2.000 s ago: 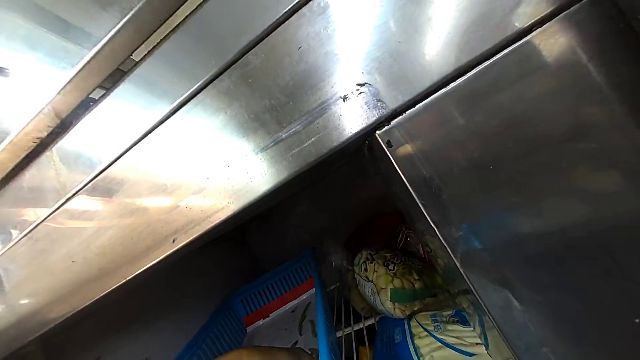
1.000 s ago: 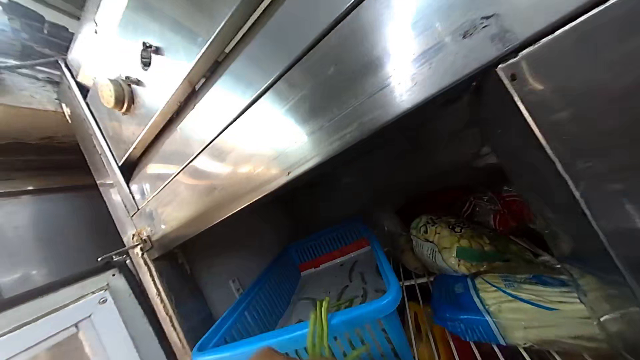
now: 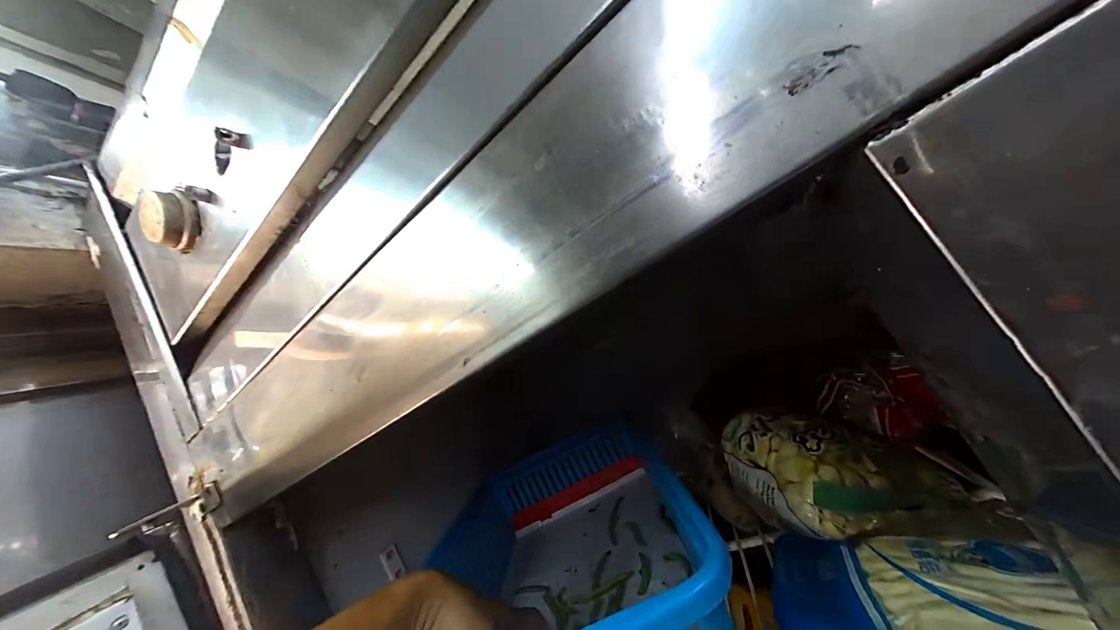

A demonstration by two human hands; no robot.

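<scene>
My left hand (image 3: 437, 604), seen only in part at the bottom edge, lies over the near left side of a blue plastic basket (image 3: 713, 560). Its fingers are hidden or cut off, so what they hold cannot be told. Inside the basket, slender green vegetable pieces (image 3: 604, 595), like green beans, lie scattered over a pale grey-white surface. A red strip (image 3: 573, 494) runs along the far edge of that surface. My right hand is out of view.
A filled yellowish plastic bag (image 3: 840, 481), a blue and cream bag (image 3: 971, 577) and a red package (image 3: 906, 402) sit on a wire rack right of the basket. A stainless steel panel (image 3: 560, 219) overhangs the dark compartment; another metal panel (image 3: 1032, 201) bounds the right side.
Green pieces stood upright at the basket's near side one second ago; they do not show there now. My hand shows more than before and overlaps the basket's left side. The view has shifted.
</scene>
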